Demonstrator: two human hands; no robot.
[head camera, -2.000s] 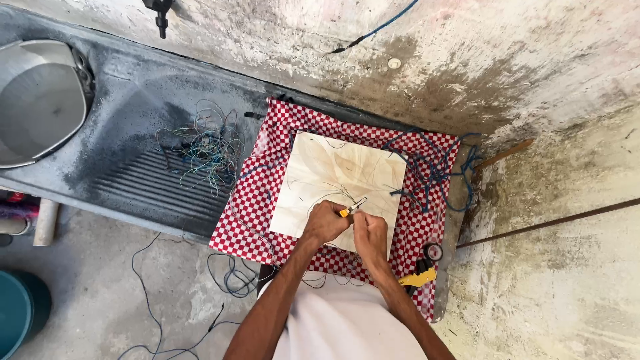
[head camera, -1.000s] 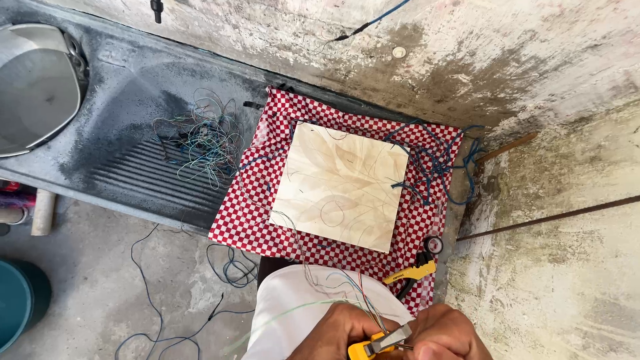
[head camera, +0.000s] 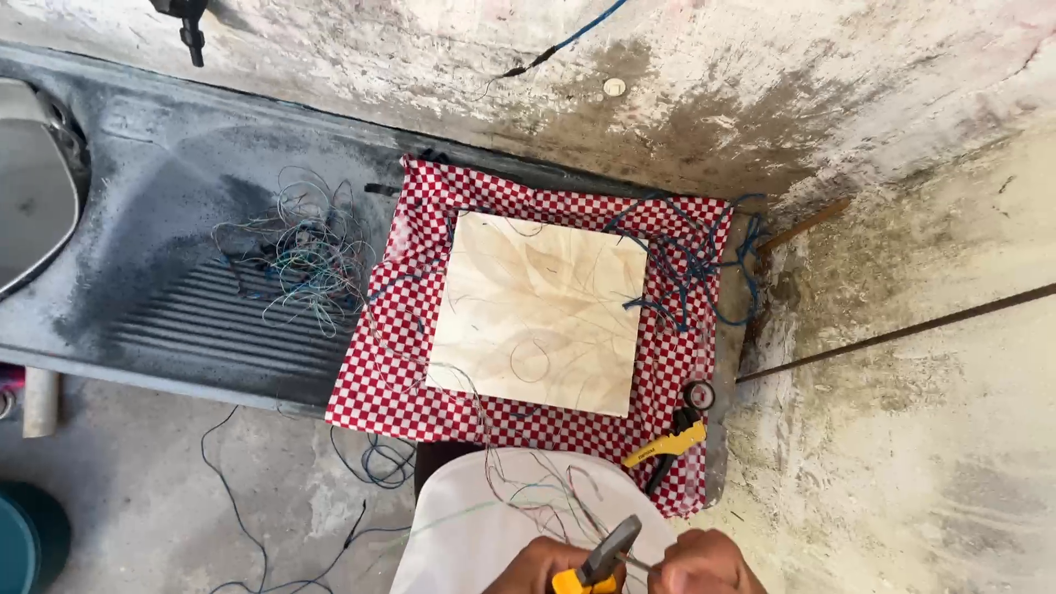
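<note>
At the bottom of the head view, my left hand (head camera: 536, 568) grips a yellow-handled pair of pliers (head camera: 609, 551) with a dark metal head. My right hand (head camera: 703, 564), just to its right, has its fingers closed on thin wires (head camera: 631, 563) that run to the pliers' jaws. Loose thin coloured wires (head camera: 528, 495) trail from the hands across the white fabric up to a cream patterned tile (head camera: 540, 313). The tile lies on a red and white checked cloth (head camera: 379, 388), with a few fine strands on it.
A tangle of thin wires (head camera: 309, 256) lies on the ribbed sink (head camera: 223, 330). Blue cable (head camera: 693, 264) curls at the cloth's right side. A tape roll (head camera: 699, 394) and a yellow tool (head camera: 667, 445) lie at the lower right. A teal bucket (head camera: 33, 536) stands on the floor.
Two seconds ago both hands were over the tile; they are now below it, close to my body, still with the yellow-handled tool and wires. The view has shifted slightly since then.
</note>
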